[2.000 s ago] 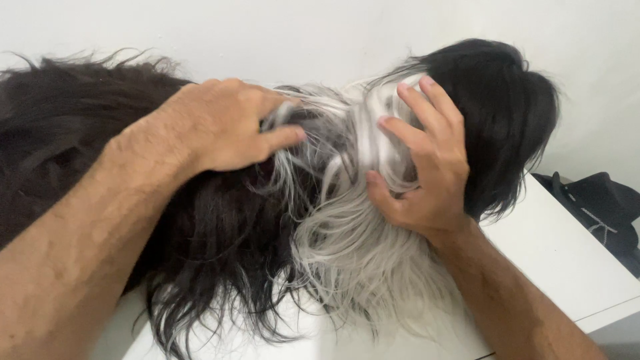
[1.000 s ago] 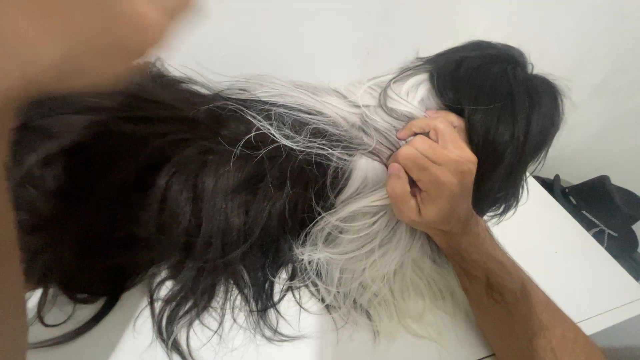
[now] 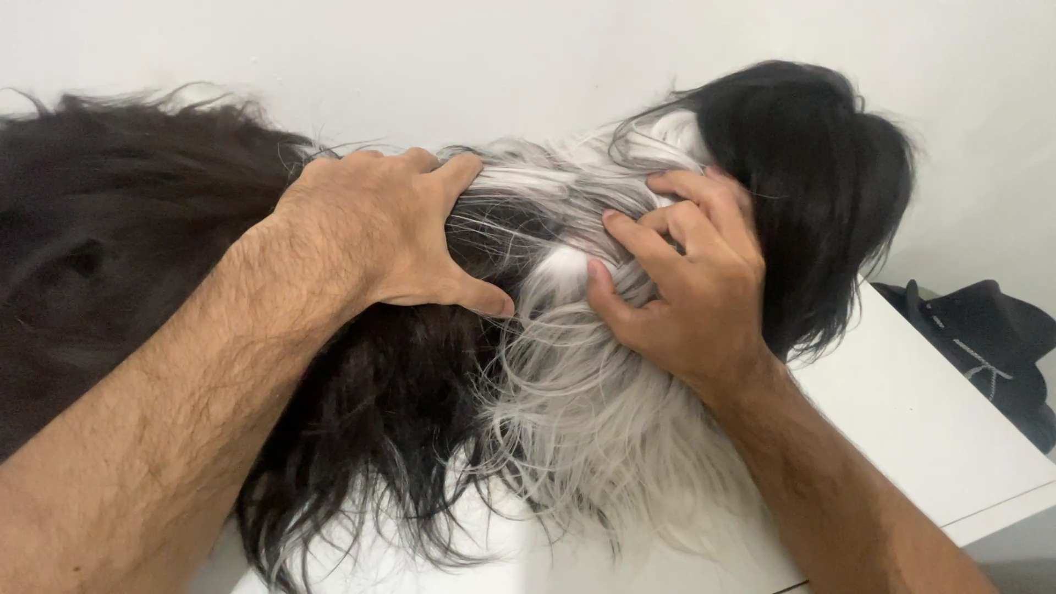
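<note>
A silvery-white wig lies between a dark brown, long-haired wig on the left and a shorter black wig on the right. My left hand rests where brown and white hair meet, palm down, thumb and fingers spread apart. The fingertips of my right hand are curled into the white hair near its upper right, beside the black wig. Whether a strand is pinched there cannot be told. Pale strands run across from my right fingers toward my left hand. What supports the wigs is hidden under the hair.
White furniture tops lie under and to the right of the hair. Black hats, one with a light cord, sit beyond the right edge. A white wall rises close behind the wigs.
My left hand, raised at the upper left a second ago, is now down on the hair. My right hand was bunched more tightly in the white hair; its fingers are now more spread.
</note>
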